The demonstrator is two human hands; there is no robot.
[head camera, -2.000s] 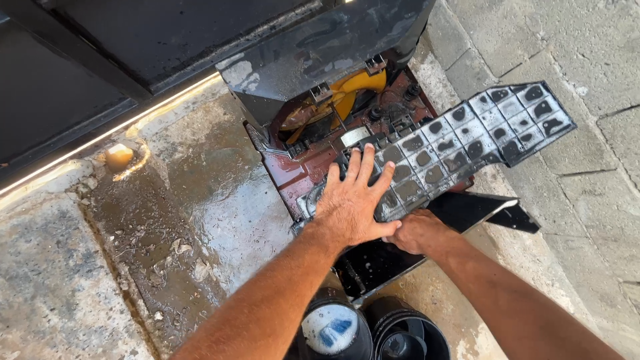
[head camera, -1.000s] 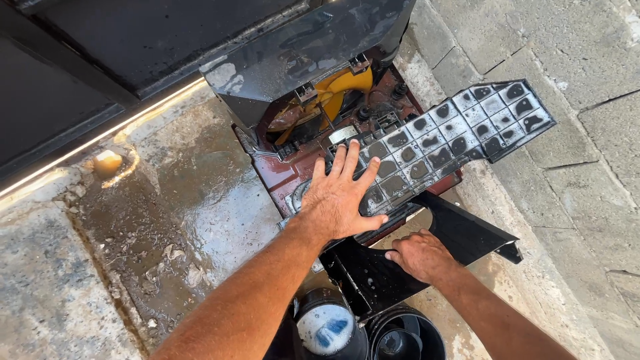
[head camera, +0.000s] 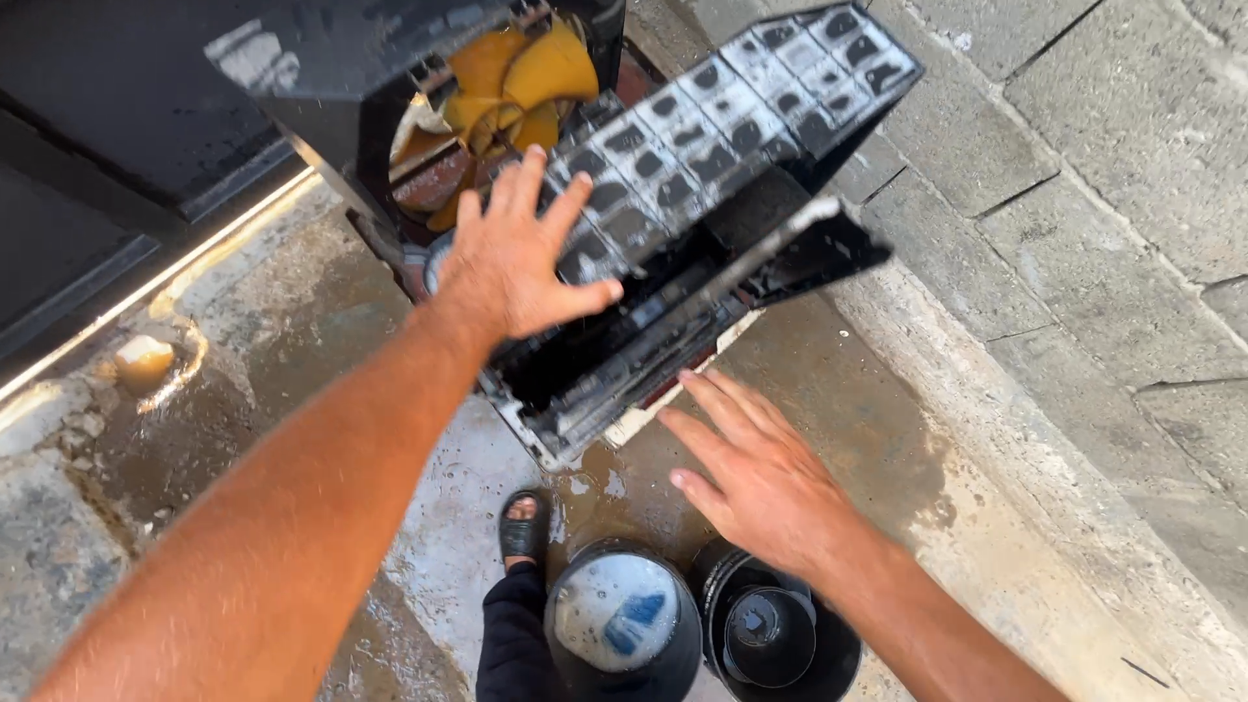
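My left hand [head camera: 522, 253] lies with spread fingers on the near left part of a wet black plastic grid panel [head camera: 697, 136], which has foam on its ribs. Behind the panel is a yellow fan [head camera: 512, 93] inside an open machine housing with a dark cover [head camera: 322, 58]. A black plastic panel [head camera: 809, 253] stands tilted at the near side of the grid panel, over a dark cavity. My right hand [head camera: 751, 458] has its fingers apart, its fingertips close to the machine's lower edge; whether they touch it is unclear.
A bucket of foamy water [head camera: 609, 595] with a blue item in it stands beside a black bucket [head camera: 838, 653] holding a smaller container. A sandalled foot [head camera: 525, 526] is left of them. Wet concrete [head camera: 829, 390] surrounds the machine; a dark door [head camera: 117, 166] is at left.
My right hand has come off the black plastic panel. That panel now stands up against the grid panel's near side. My left hand stays on the grid panel. The view has shifted, now showing a foot.
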